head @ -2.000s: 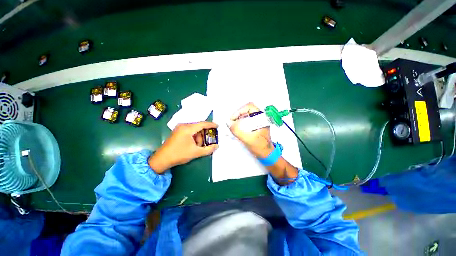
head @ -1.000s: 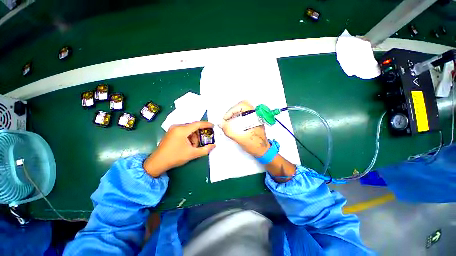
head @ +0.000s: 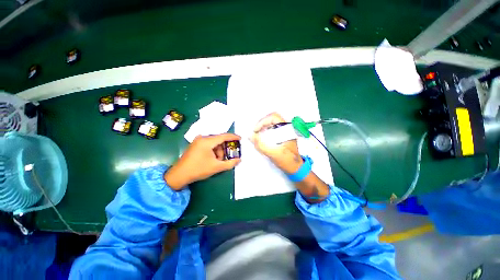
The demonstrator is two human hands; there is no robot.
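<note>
My left hand (head: 200, 159) holds a small black electronic unit (head: 232, 150) with gold and white marks between thumb and fingers, over the left edge of the white paper sheet (head: 268, 183). My right hand (head: 277, 146) grips the dispensing syringe (head: 285, 133) like a pen, just right of the unit. The syringe's thin tip cannot be made out. A green adapter (head: 302, 127) caps its rear end, with a clear hose (head: 359, 134) and a thin black cord running right. Several similar units (head: 138, 108) stand on the green bench to the left.
Folded white paper (head: 211, 121) lies left of the sheet. A light blue fan (head: 38, 172) stands at far left. The black controller (head: 447, 112) and crumpled paper (head: 396, 68) are at right. A pale rail (head: 164, 71) separates the bench from the belt, which carries units (head: 339, 22).
The whole view has shifted slightly between frames. Both hands keep their grips and stay close together. Units on the belt have moved left relative to the rail.
</note>
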